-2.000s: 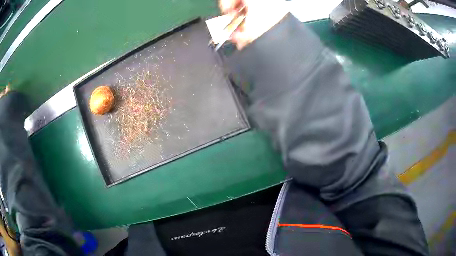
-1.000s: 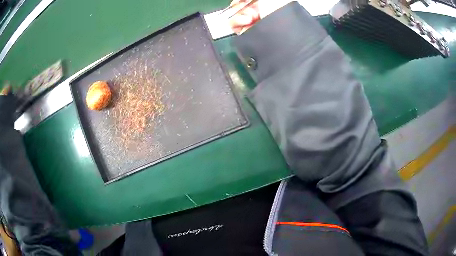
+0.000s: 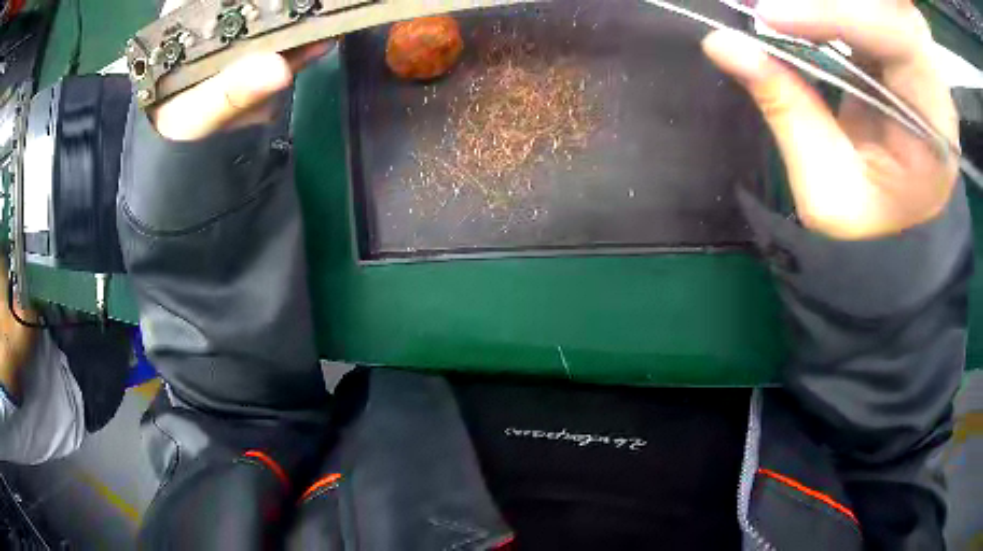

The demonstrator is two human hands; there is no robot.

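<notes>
My left hand [image 3: 230,92] holds a grey metal fixture bar [image 3: 194,78] from below, near its left end. Dark parts with round centers sit along the bar, and its right part runs out at the top edge. My right hand [image 3: 841,140] holds silver tweezers [image 3: 814,67], their two legs apart and pointing up left; the tips are close to the top edge. The black scrap tray [image 3: 679,205] lies below the bar. Reddish-gold wire clippings [image 3: 517,124] are scattered in it, with an orange ball [image 3: 424,47] at its upper left.
A black ribbed box [image 3: 88,172] with a pale face and a cable stands at the left. Another person's sleeve [image 3: 43,404] shows at the lower left. The green bench top [image 3: 539,312] has its front edge near my body.
The view has turned, so the tray appears further right. My left hand has come in from the left edge with the fixture bar. My right hand now shows fully, with open-legged tweezers.
</notes>
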